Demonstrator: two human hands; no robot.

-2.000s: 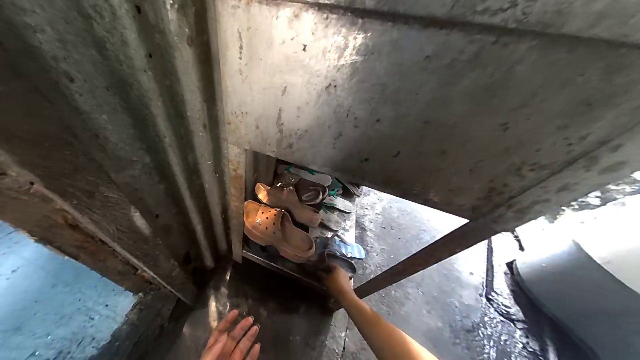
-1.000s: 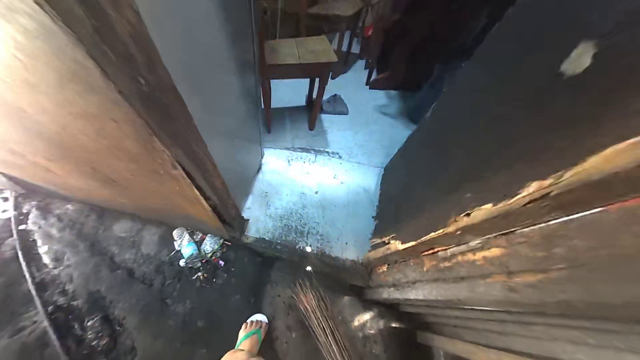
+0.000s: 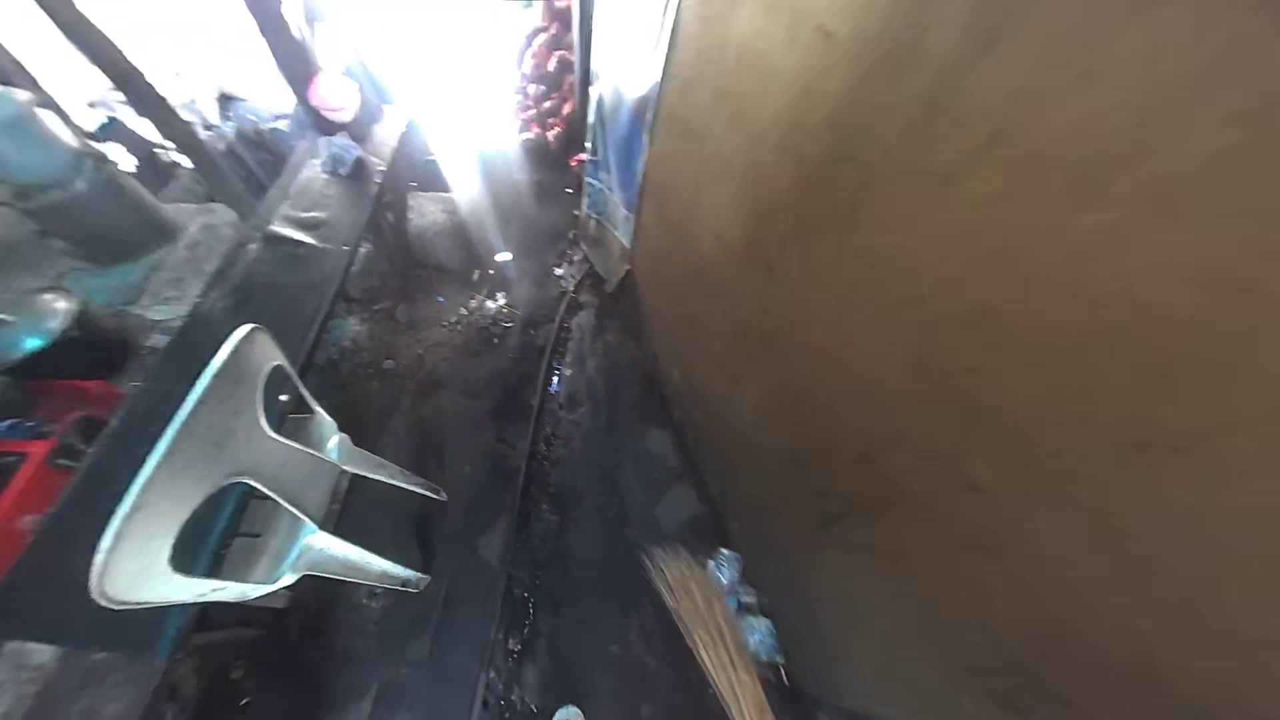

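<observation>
Neither of my hands shows in the head view. A stick broom reaches up from the bottom edge, its bristle tips spread over the dark floor; its grip end lies outside the frame, so what holds it is hidden. Close to the right side of the bristles lie crumpled clear and blue plastic pieces, at the foot of a brown wall panel. More scattered litter is on the ground farther up the passage. The tip of a sandal shows at the bottom edge.
A pale plastic chair stands at the left, by a dark ledge. Beyond it is a red crate. A large brown panel bounds the right side. A thin groove or hose runs along the floor.
The view has swung from a shoe rack to a doorway and now to a passage. Both hands, seen two seconds ago by the rack, are out of view. The broom shows more fully than one second ago.
</observation>
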